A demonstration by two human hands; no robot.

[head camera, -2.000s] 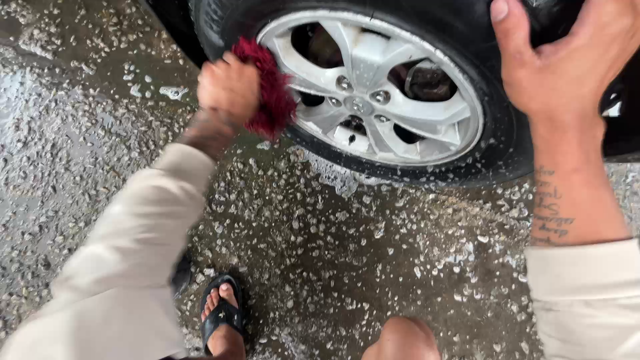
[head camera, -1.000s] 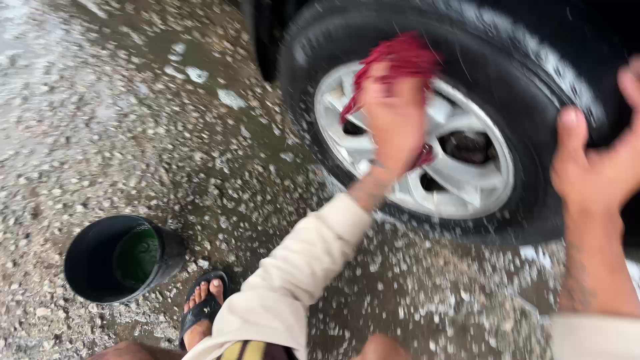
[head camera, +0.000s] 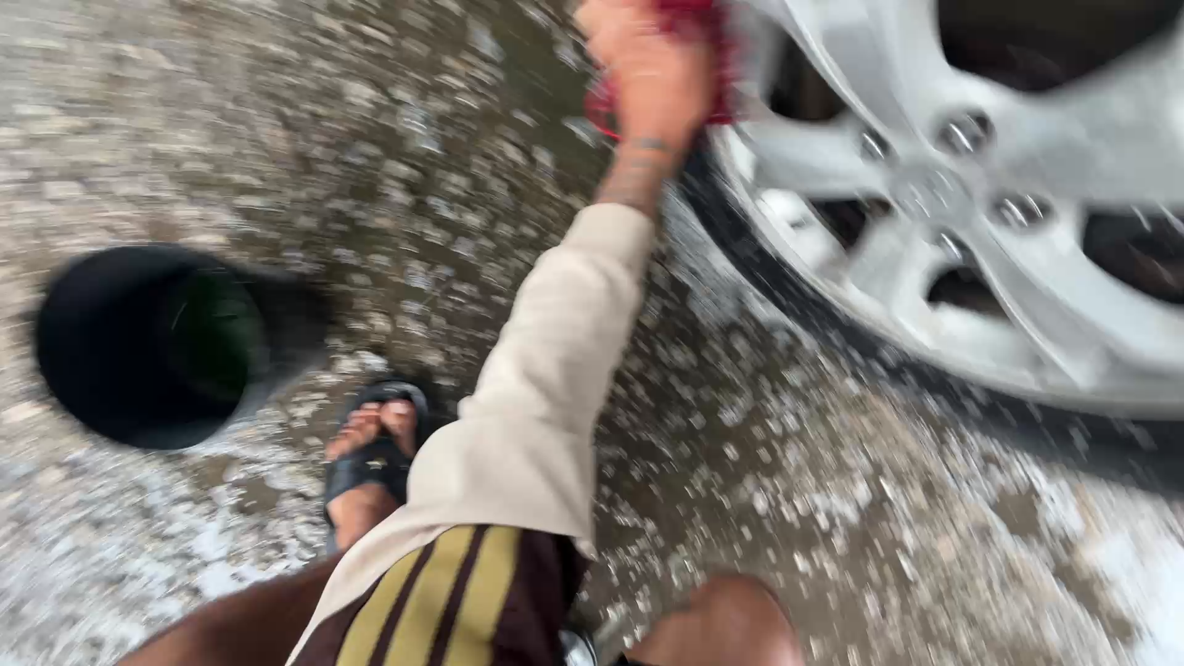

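My left hand (head camera: 661, 79) grips a red shaggy wash cloth or mitt (head camera: 717, 55) at the top of the view, against the left edge of a car's wheel. The silver alloy rim (head camera: 925, 190) has several spokes and exposed lug nuts, and the black rubber tire (head camera: 832, 338) curves below it. Part of the cloth is hidden behind my hand, and motion blurs both. My right hand is out of view.
A black bucket (head camera: 139, 425) holding green-tinted liquid (head camera: 217, 333) stands on the wet gravelly ground at left. My foot in a black sandal (head camera: 379, 462) is beside it. White suds lie on the ground (head camera: 703, 268) near the tire.
My left hand has moved with the red cloth from the middle of the rim to the wheel's left edge. My right hand has left the view, which has shifted and come closer.
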